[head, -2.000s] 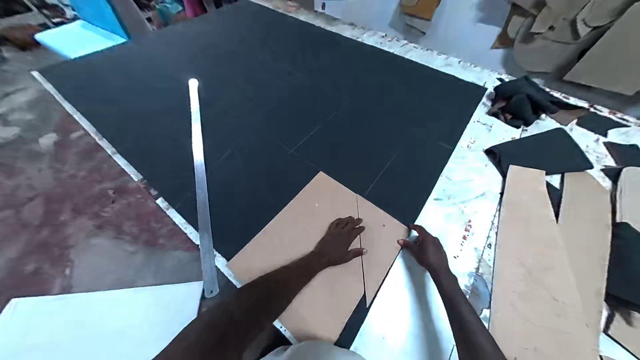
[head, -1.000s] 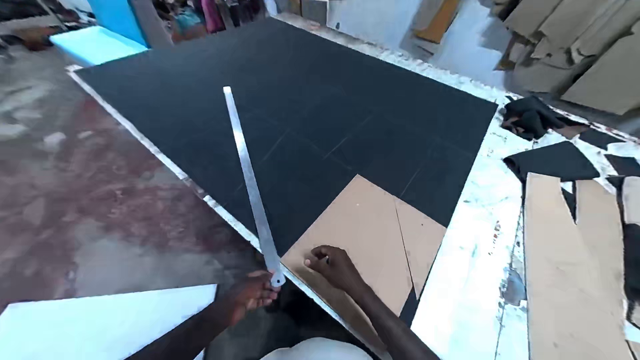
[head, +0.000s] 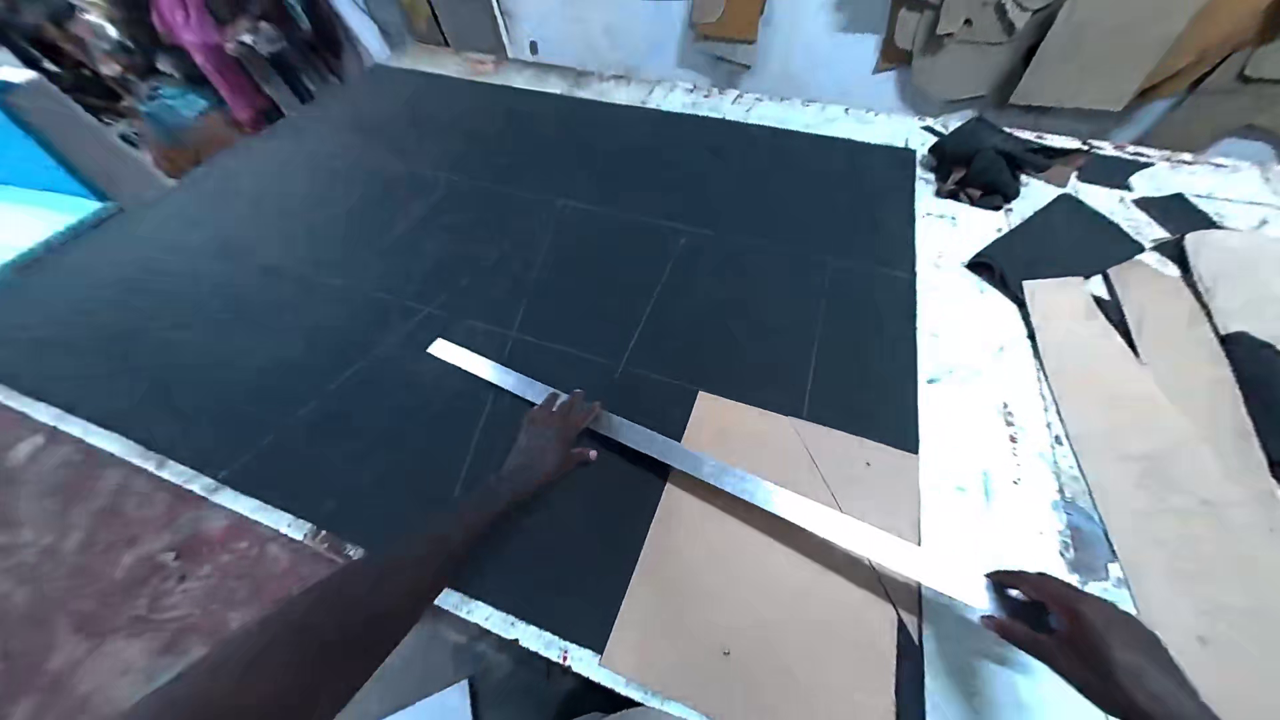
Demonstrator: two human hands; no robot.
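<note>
A long metal ruler (head: 745,485) lies slantwise over black fabric (head: 560,470) and a brown cardboard pattern piece (head: 760,590). My left hand (head: 555,435) rests on the ruler toward its far left end, fingertips on the metal. At the ruler's near right end is my right hand (head: 1060,620), thumb and fingers around the end, which is partly hidden. A narrower cardboard piece (head: 865,480) adjoins the large one. Pale chalk lines cross the fabric beyond the ruler.
Long cardboard pieces (head: 1150,450) and black fabric scraps (head: 1065,240) lie on the white tabletop (head: 965,400) at the right. More cardboard shapes (head: 980,60) are by the back wall. A blue-sided object (head: 40,160) stands at the far left.
The ruler, earlier lying at the left of the cardboard, now crosses it. My left hand has moved from the ruler's near end to its far part; my right hand has gone from the cardboard to the near end.
</note>
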